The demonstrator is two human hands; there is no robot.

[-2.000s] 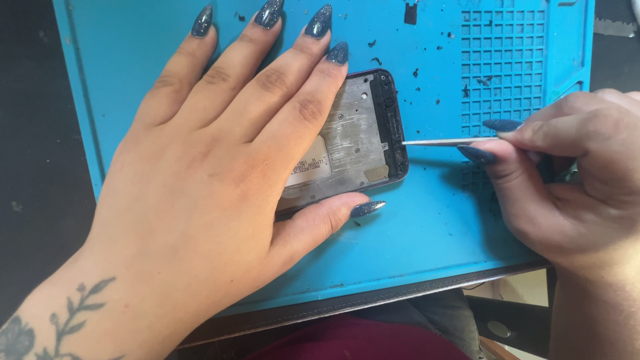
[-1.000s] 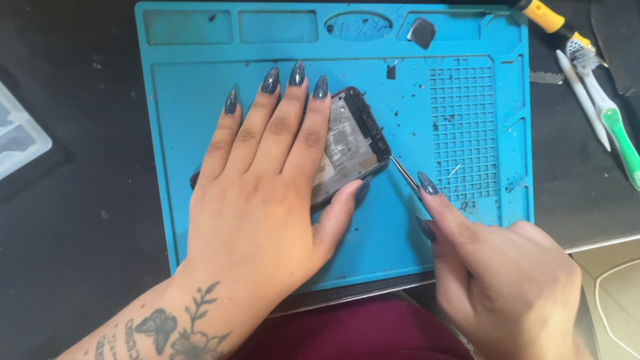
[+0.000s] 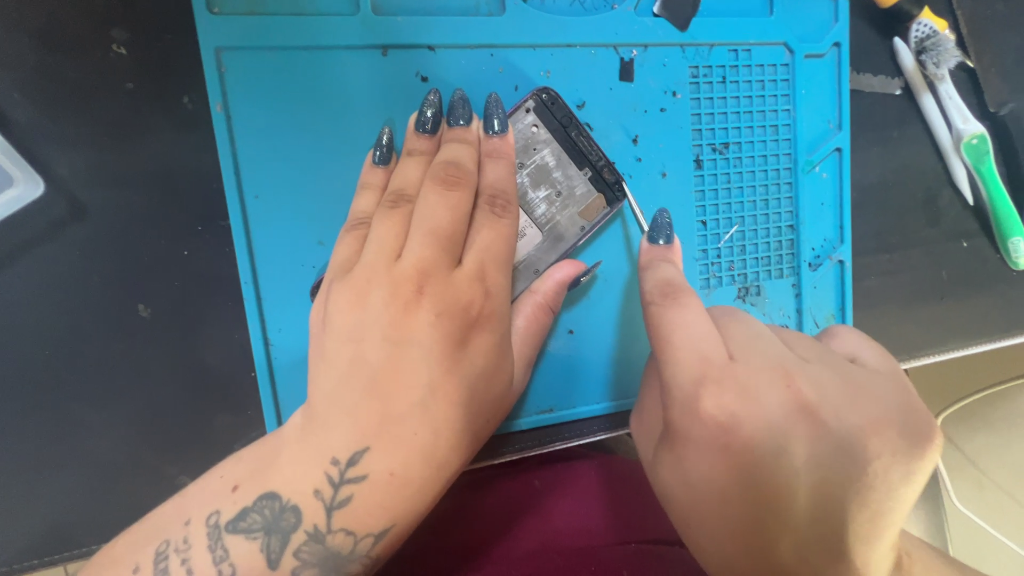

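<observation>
My left hand lies flat over a smartphone frame, pressing it on a blue silicone repair mat. The phone's bare metal plate and one black end stick out to the right of the fingers; the rest is hidden under the palm. My right hand is shut on a thin metal tool, whose tip touches the lower right corner of the black end. The tool's handle is hidden in the hand, so its exact kind cannot be told.
Black crumbs and a small black piece lie on the mat. A dark flat part rests at its top edge. On the right are a green-handled brush, a white pointed stick and a yellow-handled tool. A clear plastic container stands at the left.
Two seconds ago the tool reached the phone's black end from the right; now it comes from below right, at the corner. The phone is tilted differently on the mat. The view has shifted.
</observation>
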